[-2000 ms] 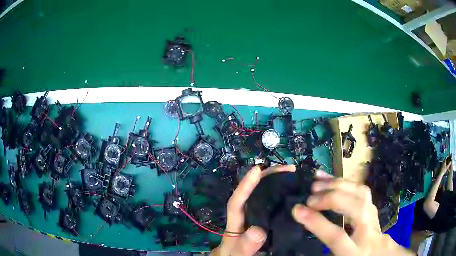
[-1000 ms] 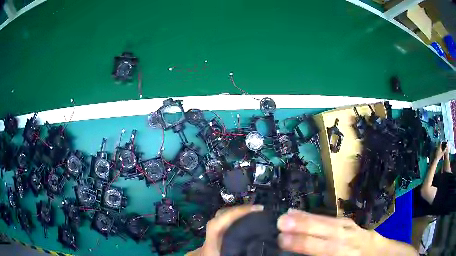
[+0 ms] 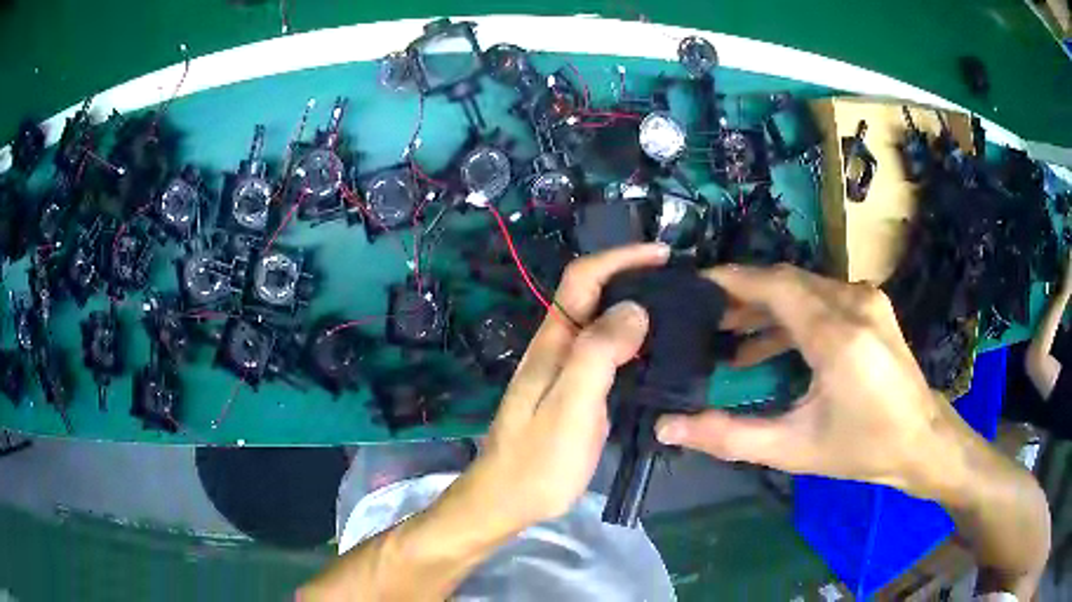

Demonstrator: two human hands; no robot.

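A black housing unit is held between both hands, low in the middle of the view. Its stem points down toward the wearer's lap. A red and black lead wire trails from it up and left to a white plug. My left hand grips the unit from the left, thumb on its dark face. My right hand holds its right side with fingers at the top and thumb near the stem base. The fingers hide parts of the unit.
Many housing units with ringed centres cover the teal bench mat. A cardboard tray of black brackets stands right, above a blue bin. A white rail edges the green belt. Another person's arm shows far right.
The view has tipped down, so the bench sits higher and the lap shows. Both hands are higher in the picture, still on the unit, whose stem and lead wire now show.
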